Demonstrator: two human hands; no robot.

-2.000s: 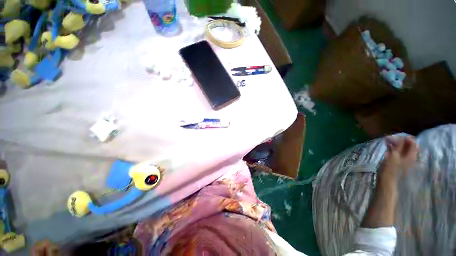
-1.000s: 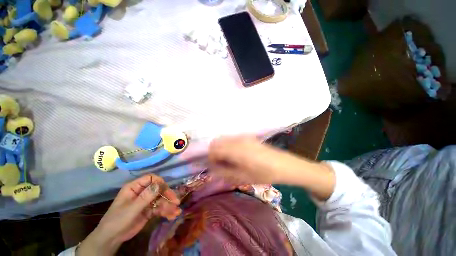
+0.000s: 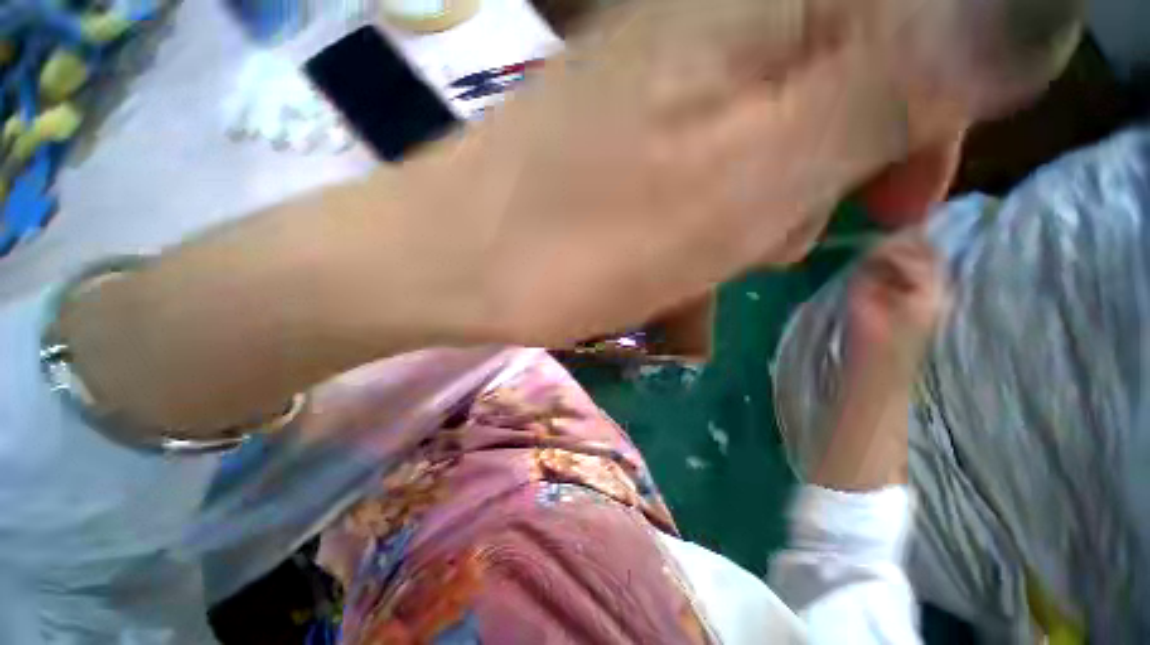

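My left forearm and my left hand (image 3: 807,139) cross the view very close to the camera, reaching to the upper right; the hand is blurred. My right hand (image 3: 898,287), small and blurred, is raised just below its fingertips, with fingers bent. A faint pale line, perhaps thread, runs between the hands. No needle shows. Whether either hand holds something cannot be told. The single plush toy is out of sight, and my left arm covers that part of the table.
On the table (image 3: 164,189) lie a black phone (image 3: 382,96), snips (image 3: 494,81), white stuffing (image 3: 280,107), a tape roll (image 3: 431,10) and piled blue-yellow toys (image 3: 57,95). My lap has a pink floral apron (image 3: 505,504). A large grey sack (image 3: 1034,378) stands on the right.
My left hand has moved from the lap up to the upper right, across the table view. My right hand has moved right, towards the sack. The view has shifted.
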